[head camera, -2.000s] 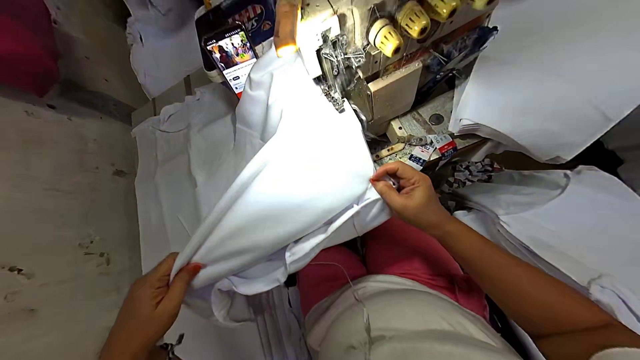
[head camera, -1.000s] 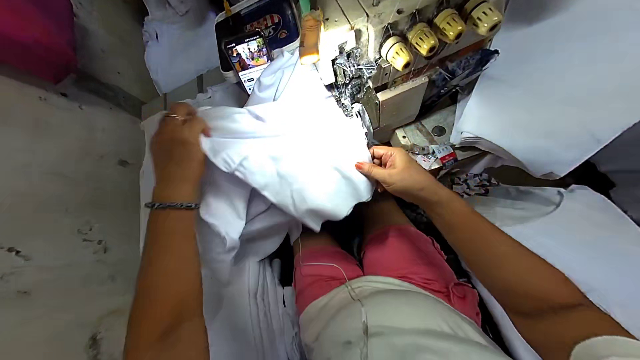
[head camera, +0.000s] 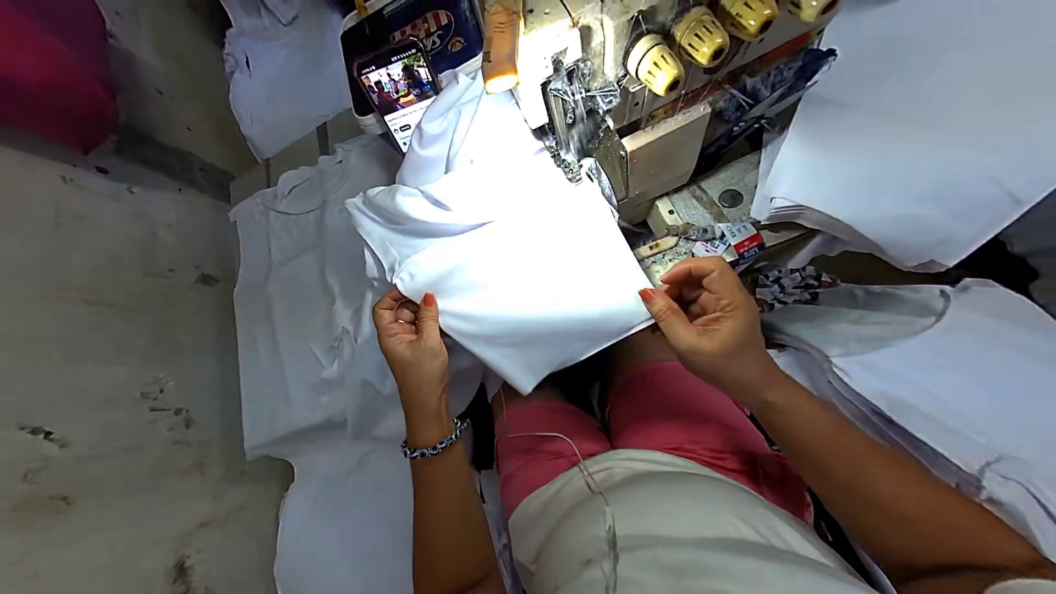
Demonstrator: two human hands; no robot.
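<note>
A white fabric garment piece (head camera: 528, 272) spreads between my hands, its upper part lying at the presser foot area (head camera: 573, 115) of an overlock sewing machine (head camera: 668, 157). My left hand (head camera: 412, 338) pinches the cloth's left edge between thumb and fingers. At the right edge, my right hand (head camera: 709, 318) holds the cloth between thumb and fingertips. A lit lamp (head camera: 502, 49) shines onto the fabric beside the needle area. Whether the cloth lies under the foot cannot be told.
Yellow tension dials (head camera: 654, 64) line the machine. A phone (head camera: 400, 91) leans at the upper left. White pieces lie on the left (head camera: 305, 313), and stacked white cloth (head camera: 924, 132) and more fabric (head camera: 940, 363) are on the right. A small box (head camera: 745, 241) sits beside the machine.
My left hand has come down from its raised place on the left and moved right, nearer my right hand. The cloth, bunched a second ago, is now spread flatter with a corner hanging toward my lap.
</note>
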